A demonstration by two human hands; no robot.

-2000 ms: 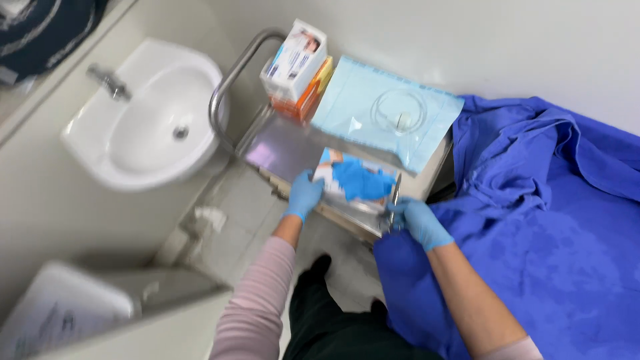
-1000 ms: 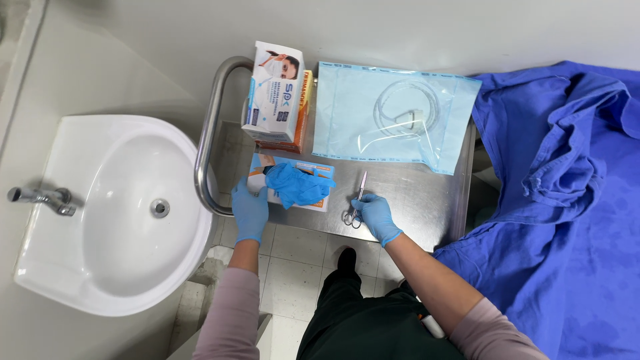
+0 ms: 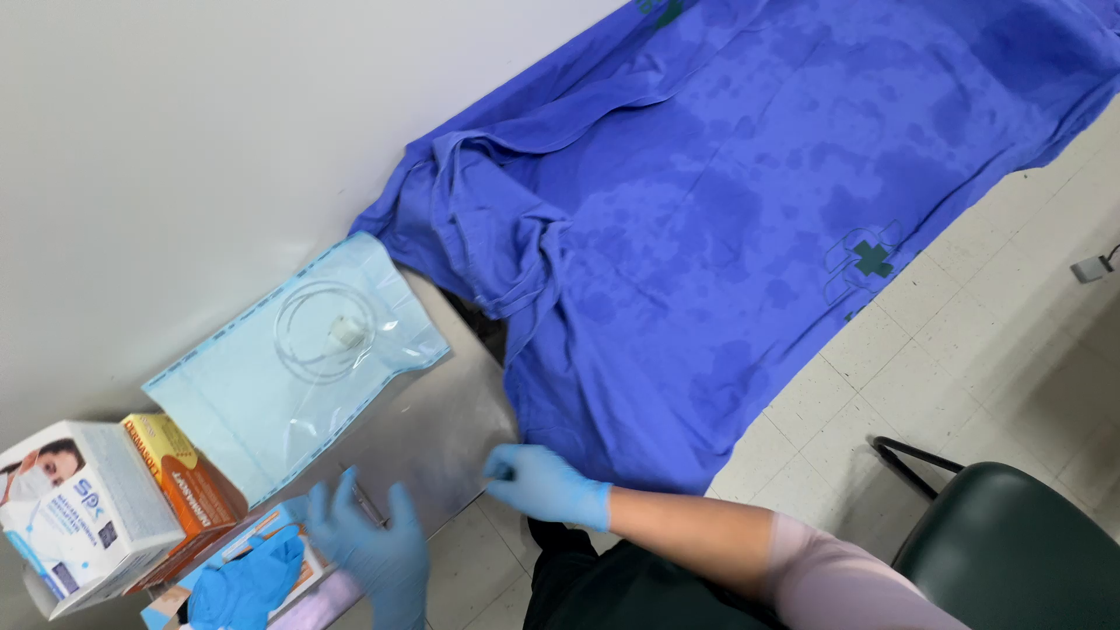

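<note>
Both my hands wear light blue gloves. My left hand [image 3: 372,542] is spread over the front of the metal cart top [image 3: 437,402], holding nothing, beside a glove box [image 3: 262,534] with a crumpled blue glove [image 3: 249,582] on it. A metal instrument [image 3: 366,503] shows partly behind its fingers. My right hand [image 3: 542,481] hovers at the cart's right corner near the blue drape, its fingers curled; whether they hold anything cannot be made out. A clear-fronted sterilization pouch [image 3: 262,376] with coiled clear tubing [image 3: 324,328] lies along the back of the cart.
A face mask box [image 3: 96,516] and an orange box [image 3: 188,490] stand at the cart's left end. A blue drape [image 3: 700,201] with damp patches covers a long surface to the right. A dark green chair [image 3: 1015,542] stands at lower right on the tiled floor.
The view has swung right, and the sink is out of sight. My right hand has left the scissor-like instrument; my left hand has come off the glove box's left side and its fingers have spread.
</note>
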